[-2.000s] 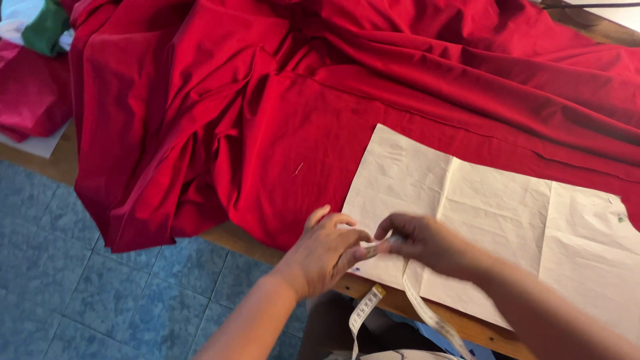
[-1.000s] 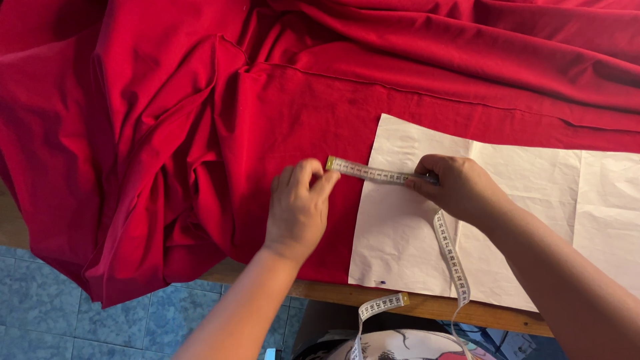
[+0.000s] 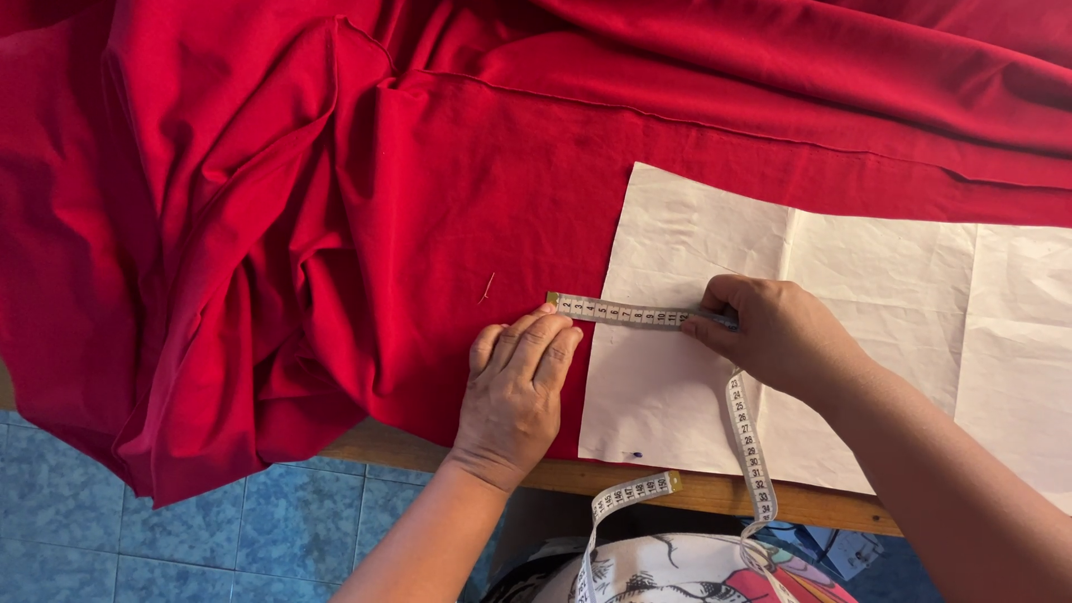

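Observation:
A white measuring tape (image 3: 620,313) lies across the left edge of a creased paper pattern piece (image 3: 687,243), with its metal-tipped end on red fabric (image 3: 486,193). My left hand (image 3: 519,385) rests palm down on the fabric, its fingertips touching the tape just below that end. My right hand (image 3: 770,335) pinches the tape near the 12 mark, over the paper. From there the tape runs down past the table edge onto patterned clothing, and its other metal-tipped end curls up by the edge. A blue-headed pin (image 3: 637,455) sits near the paper's lower left corner.
Red fabric in loose folds covers the wooden table (image 3: 394,452) and hangs over its front left edge. A thin thread (image 3: 487,288) lies on the fabric left of the tape. Blue floor tiles (image 3: 184,519) show below. Patterned clothing (image 3: 662,565) is close to the table's front edge.
Two seconds ago my hands were together near the paper's lower left corner. They have moved up and apart, drawing out the tape. My left hand held the tape's end a second ago and now lies flatter below it.

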